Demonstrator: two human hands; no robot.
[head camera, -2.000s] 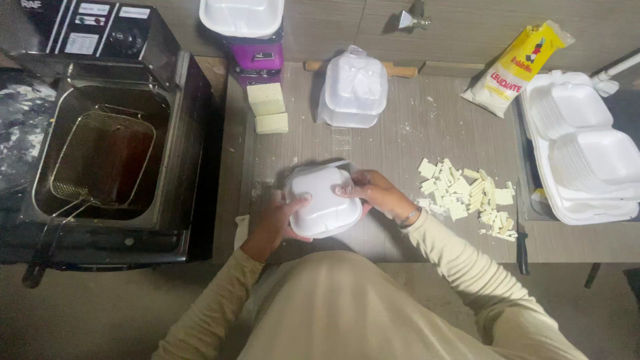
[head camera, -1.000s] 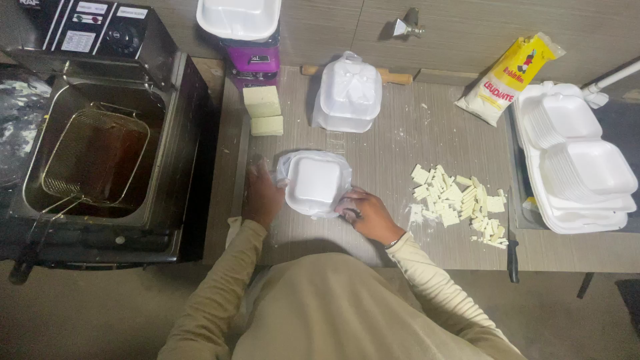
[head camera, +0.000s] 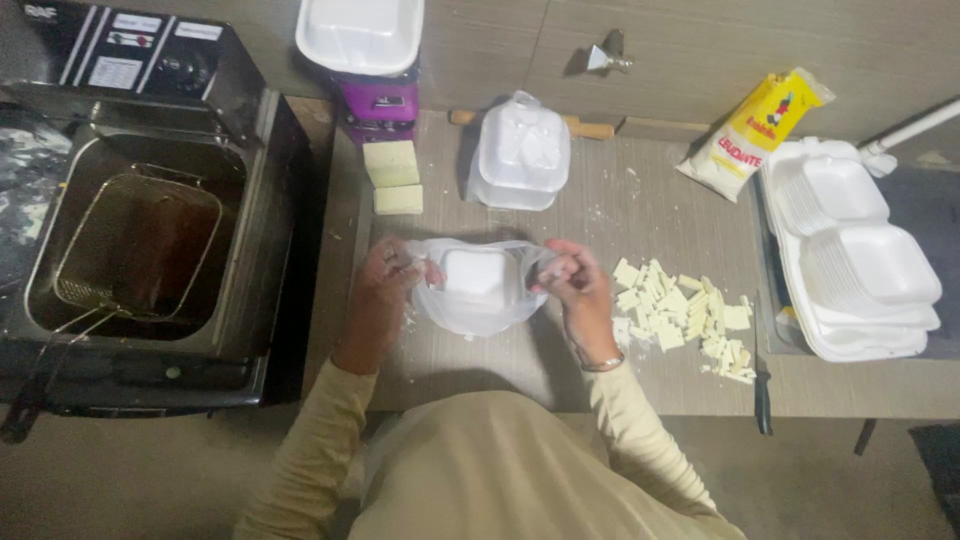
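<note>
A white foam container (head camera: 480, 274) sits inside a thin translucent plastic bag (head camera: 476, 319) at the middle of the counter. The bag's left edge is pinched in the fingers of my left hand (head camera: 386, 300); its right edge is held by my right hand (head camera: 581, 296). Both hands are slightly blurred. Behind them stands a bagged foam container (head camera: 523, 154) with its plastic gathered on top. Two pale cheese blocks (head camera: 391, 165) lie to the back left. Cut cheese sticks and pieces (head camera: 675, 307) are spread to the right of my right hand.
At left is a deep fryer (head camera: 259, 300) holding a wire basket (head camera: 139, 247) in dark oil. A purple appliance (head camera: 379, 101) bears a foam container. A rolling pin (head camera: 592, 130) lies near the wall. At right are a flour bag (head camera: 754, 135), stacked foam containers (head camera: 862, 262) and a knife (head camera: 763, 401).
Two seconds ago both hands were on the foam container itself. Now they are apart on either side, holding up the edges of the bag around it.
</note>
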